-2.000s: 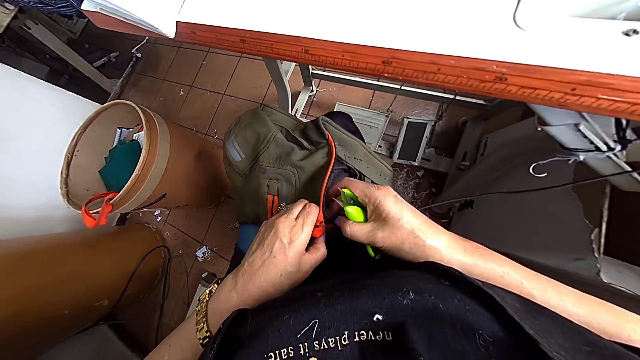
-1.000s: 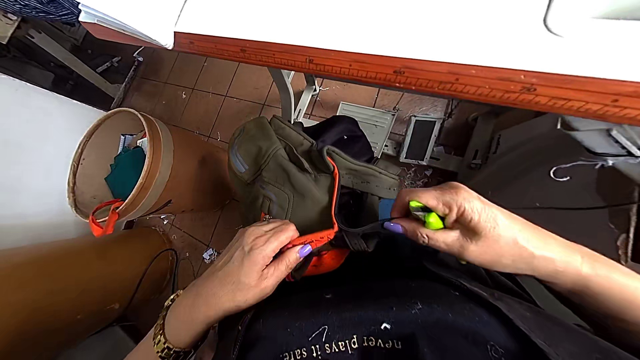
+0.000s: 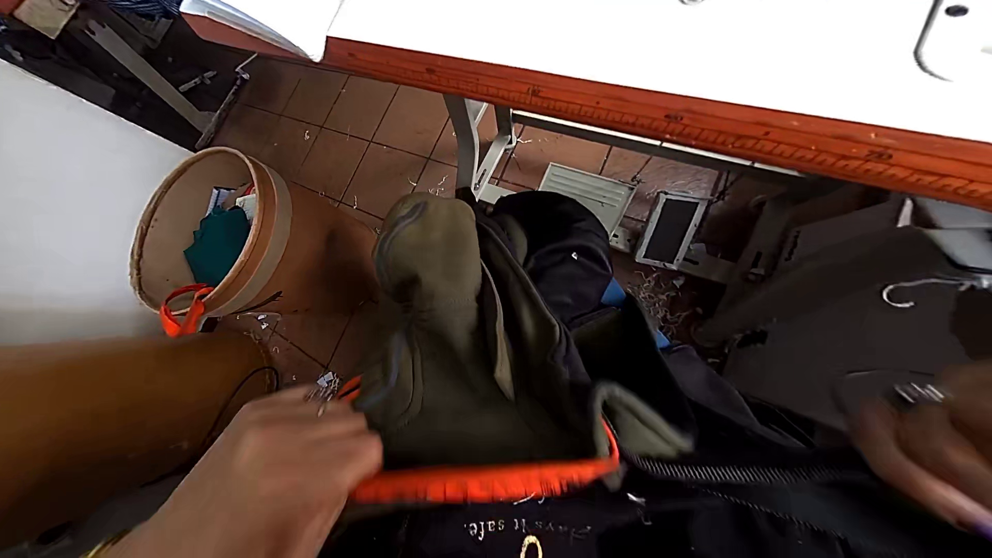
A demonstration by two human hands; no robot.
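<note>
An olive-green garment (image 3: 465,372) lies over my lap, an orange strip (image 3: 488,480) along its near edge. My left hand (image 3: 302,449), blurred, is closed on the left end of that strip. From the strip's right end a black zipper (image 3: 736,470) runs off to the right. At the far right, my right hand (image 3: 922,442) is strongly blurred near the zipper's outer end; its fingers look bent, and a blurred metallic thing (image 3: 918,393) shows by them. Whether it grips the zipper cannot be told. A dark apron or top with writing covers my body.
A white table with a wooden ruler edge (image 3: 604,116) crosses above the garment. On the left stands a round fibre drum (image 3: 271,232) holding teal cloth (image 3: 218,244), an orange loop (image 3: 184,308) on its rim. A foot pedal (image 3: 673,230) and thread scraps lie on the tiled floor.
My right hand has moved far to the right, away from my left hand. The orange strip, bent upward earlier, now stretches across the lap, with the zipper extended. The green-handled tool no longer shows clearly.
</note>
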